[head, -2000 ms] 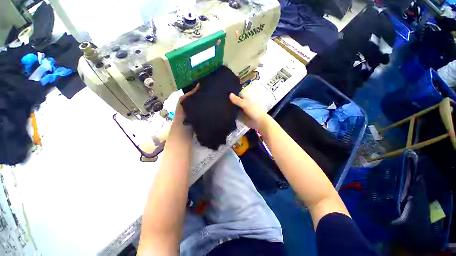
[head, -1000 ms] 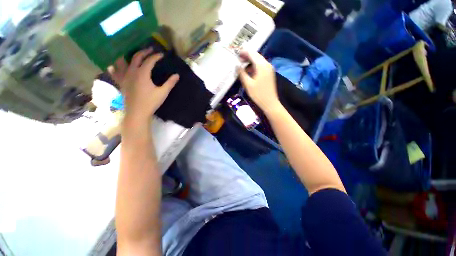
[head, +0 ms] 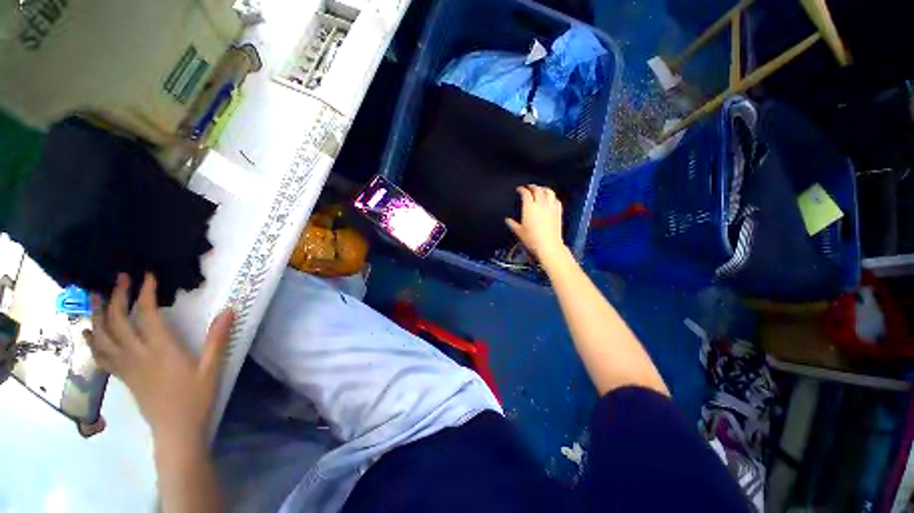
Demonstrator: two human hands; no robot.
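A black cloth bundle [head: 110, 210] with a ragged edge lies on the machine bed at the left. My left hand [head: 155, 356] is at its lower edge, fingers spread, holding nothing. My right hand [head: 538, 220] is over the black pieces [head: 471, 160] in the blue mesh crate [head: 604, 130], fingers apart. I cannot tell whether its fingertips touch the cloth. The cream sewing machine [head: 120, 60] is cut off at the upper left. A bright blue piece [head: 73, 301] shows by the needle area, left of my left hand.
A lit smartphone [head: 401, 216] lies at the crate's near left edge. A crumpled blue bag [head: 541, 80] is in the crate. The ruler-marked table edge [head: 286, 195] runs past my knee. An orange item [head: 329, 246] sits below it. A second blue basket [head: 661, 225] and wooden frame [head: 737, 60] are right.
The view has swung right and down to the crate. My right hand has moved from the table's edge into the crate. My left hand has come off the black bundle to its lower edge.
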